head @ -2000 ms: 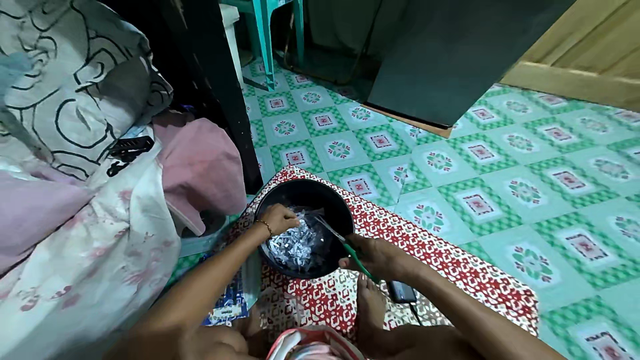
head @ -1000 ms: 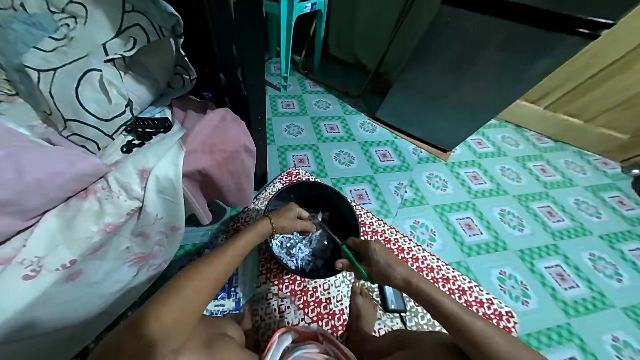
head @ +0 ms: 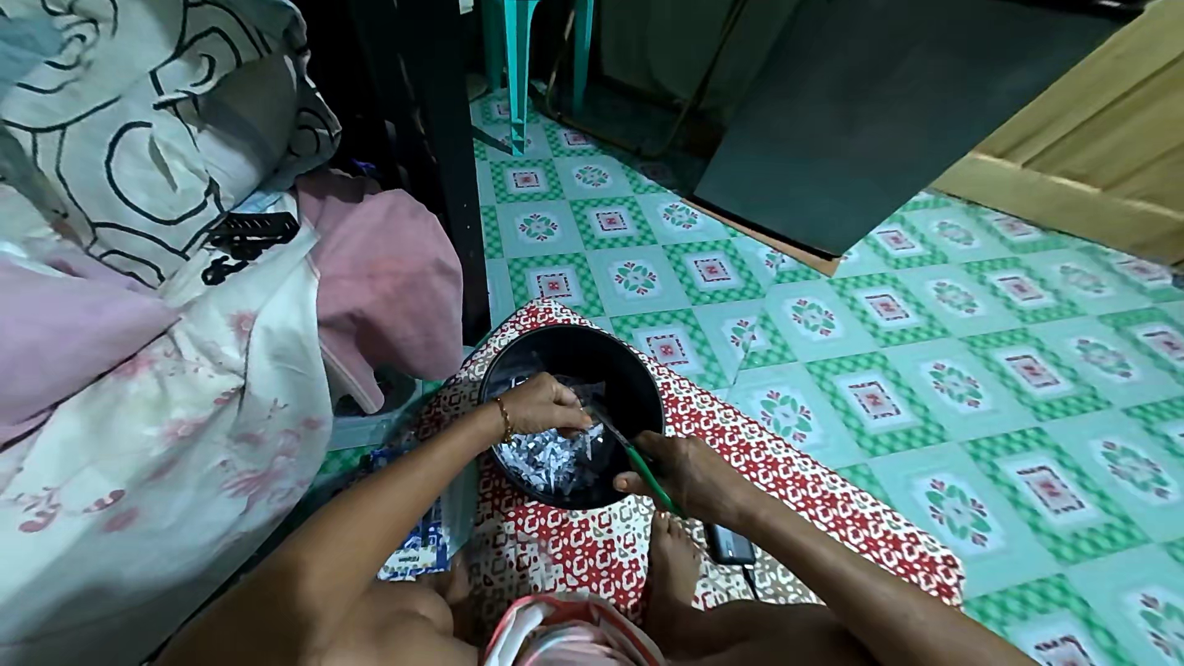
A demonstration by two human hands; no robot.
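A round black basin [head: 647,379] stands on a red and white patterned mat, between my legs. Many small cut pieces of shiny silvery material [head: 546,461] lie inside it. My left hand [head: 548,405], with a bracelet at the wrist, is over the basin, its fingers pinched together; a thin, partly see-through piece seems to be between them, though it is hard to make out. Green-handled scissors [head: 647,474] are in my right hand [head: 689,476] at the basin's right rim, their blades pointing up and left to my left fingertips.
Under the basin lies the patterned mat [head: 786,472] on floral tiles. A black device with a cable [head: 731,546] is beside my foot. Blue printed packets [head: 421,553] lie at left. Bedding with a pink cloth [head: 393,277] rises on the left; a dark panel [head: 888,120] and green stool [head: 518,74] stand ahead.
Both hands stay at the basin, with the scissors still in my right hand. My left hand's pose over the basin has shifted slightly.
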